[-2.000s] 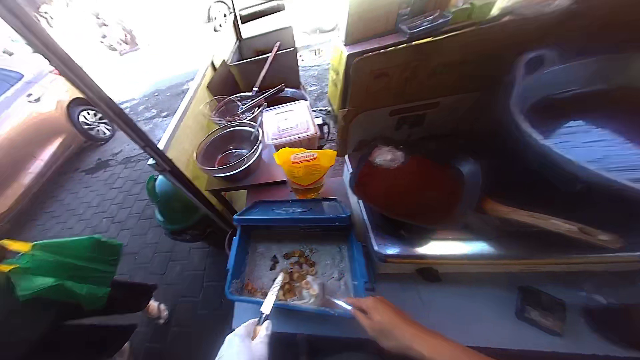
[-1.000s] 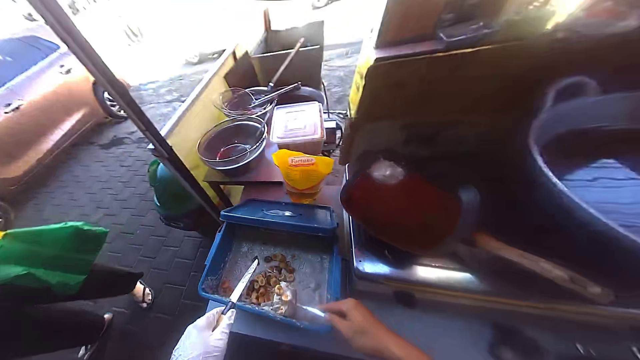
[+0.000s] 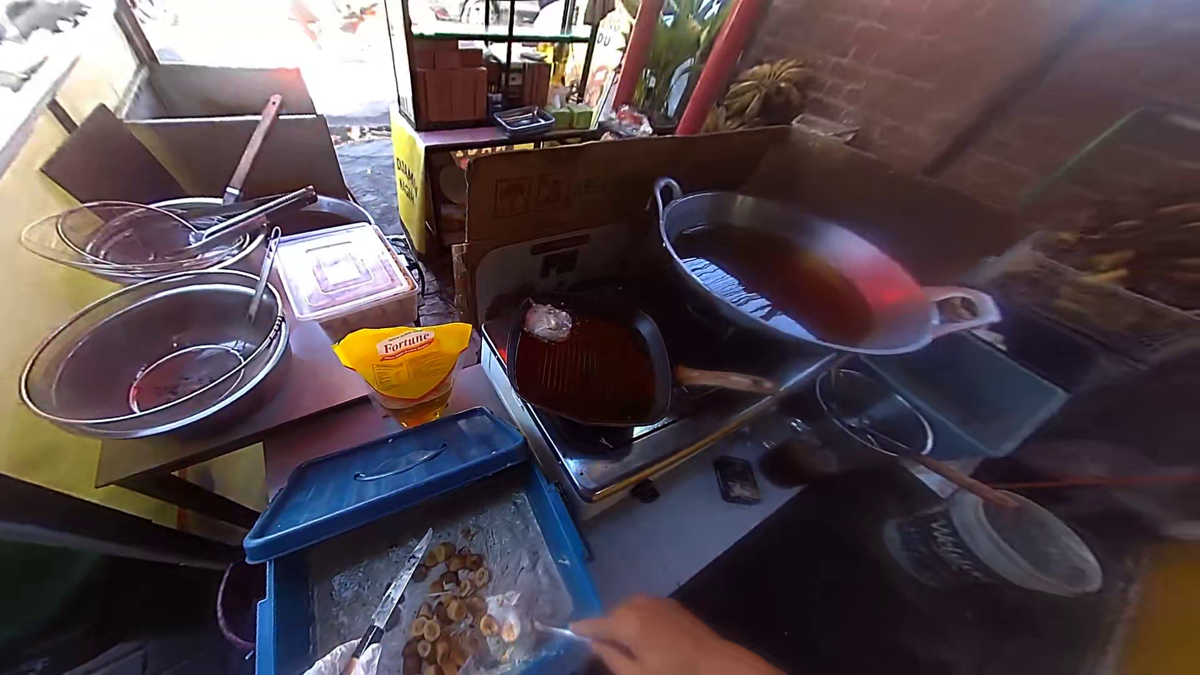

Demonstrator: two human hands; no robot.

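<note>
My left hand [image 3: 349, 660], in a thin pale glove and mostly cut off by the bottom edge, grips the dark handle of a knife [image 3: 401, 583]. Its blade points up over a blue plastic tub [image 3: 562, 553]. Bare, my right hand [image 3: 656, 637] is closed on the handle of a metal utensil [image 3: 562, 634], whose head is covered by whitish stuff. Round brown slices [image 3: 455, 609], perhaps banana, lie in the tub between the two tools. A blue lid [image 3: 394, 478] rests across the tub's far end.
Beyond the tub stand a Fortune oil pouch [image 3: 405, 366], a lidded plastic box [image 3: 342, 272] and mesh strainers [image 3: 155, 356]. On the gas stove [image 3: 600, 483] sit a square pan [image 3: 600, 366] of dark liquid and a large wok [image 3: 778, 272] of oil. A white bucket [image 3: 1031, 544] is at right.
The view has swung right, so the whole wok and the bucket now show. The knife and the utensil stay in my hands over the tub.
</note>
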